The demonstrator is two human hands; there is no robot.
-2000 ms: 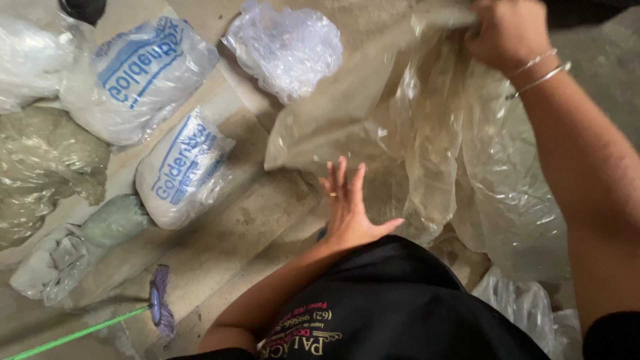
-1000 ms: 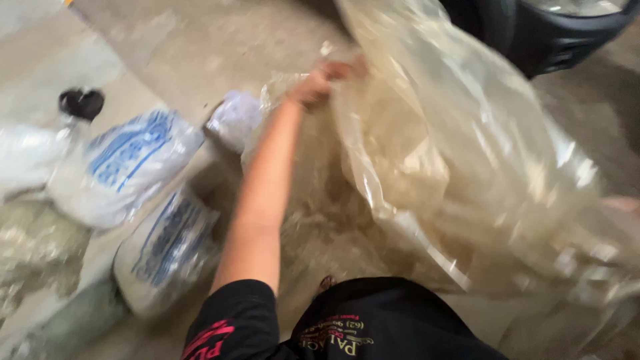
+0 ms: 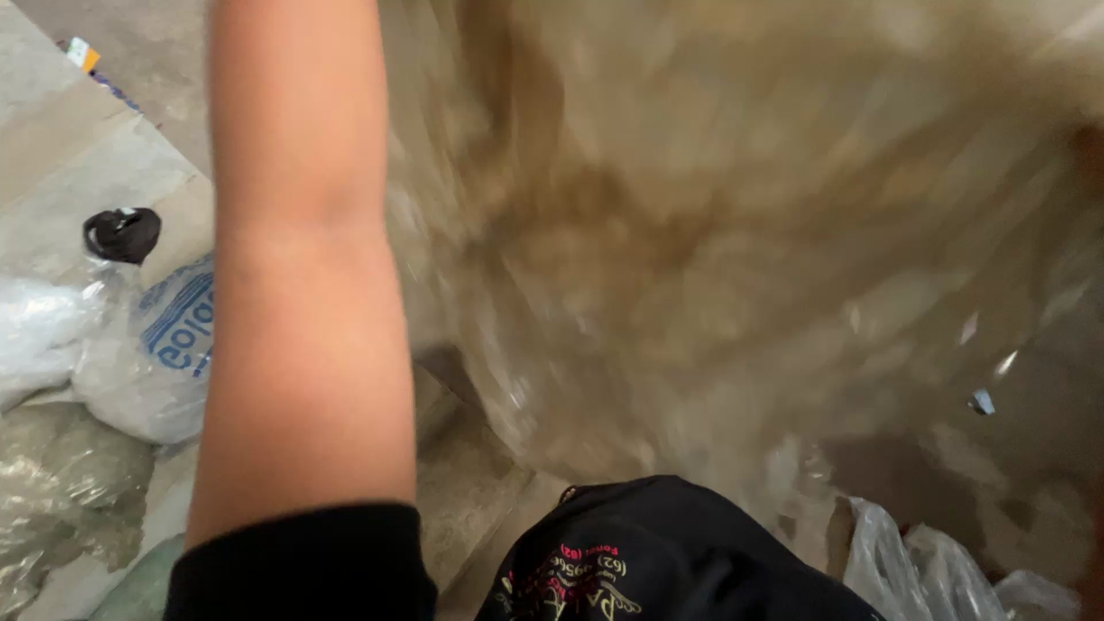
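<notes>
A large sheet of translucent, dusty plastic film (image 3: 690,259) hangs spread across the centre and right, blurred by motion. My left forearm rises along its left side to the top edge; my left hand is beyond the frame. My right hand cannot be made out; only a dim reddish-brown patch shows at the right edge, beside the film.
Left of my arm lie a clear bag with blue print (image 3: 177,362), a white plastic bag (image 3: 39,328), a bag of greyish clear plastic (image 3: 69,483) and a small black bundle (image 3: 122,235). More clear plastic (image 3: 914,552) lies at the lower right, on the floor.
My left arm has lifted, and its hand has gone out of the top of the view. The film now spreads over much more of the view, hiding the dark object seen earlier at the upper right.
</notes>
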